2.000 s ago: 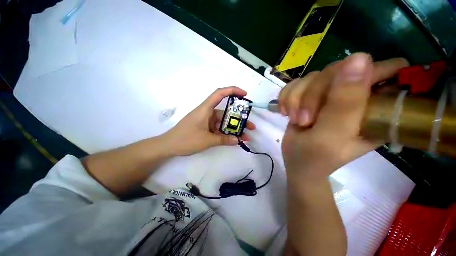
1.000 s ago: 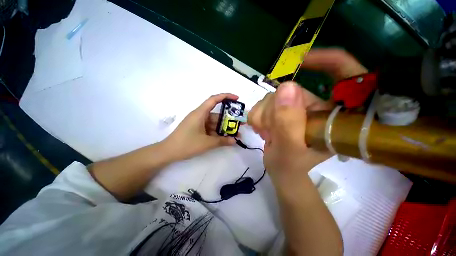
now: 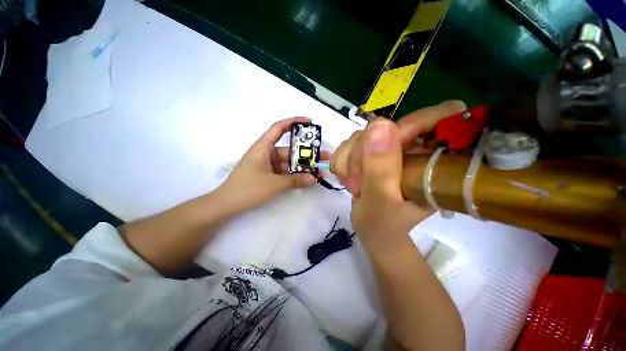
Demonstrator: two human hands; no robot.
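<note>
My left hand (image 3: 264, 161) holds an open power adapter (image 3: 305, 147), a small black housing with a pale board and a yellow transformer (image 3: 307, 155). My right hand (image 3: 377, 168) grips the front of the gold glue dispensing gun (image 3: 515, 192), which enters from the right with white cable ties around it. Its pale blue nozzle (image 3: 322, 165) touches or nearly touches the board's lower right edge, below the transformer's level. A red lever (image 3: 461, 128) sits by my right fingers. The black output cord (image 3: 331, 247) hangs from the adapter in a tied bundle over my shirt.
A white work sheet (image 3: 171, 96) lies under my arms, with a pale blue strip (image 3: 104, 44) at its far left. A yellow and black divider (image 3: 405, 62) crosses the green surface (image 3: 329, 34). A red basket (image 3: 566, 312) is at lower right. A metal clamp (image 3: 585, 58) is at upper right.
The adapter and my left hand have moved slightly left and up. The dispensing gun has moved left, and its nozzle has shifted from the board's upper right down to its lower right.
</note>
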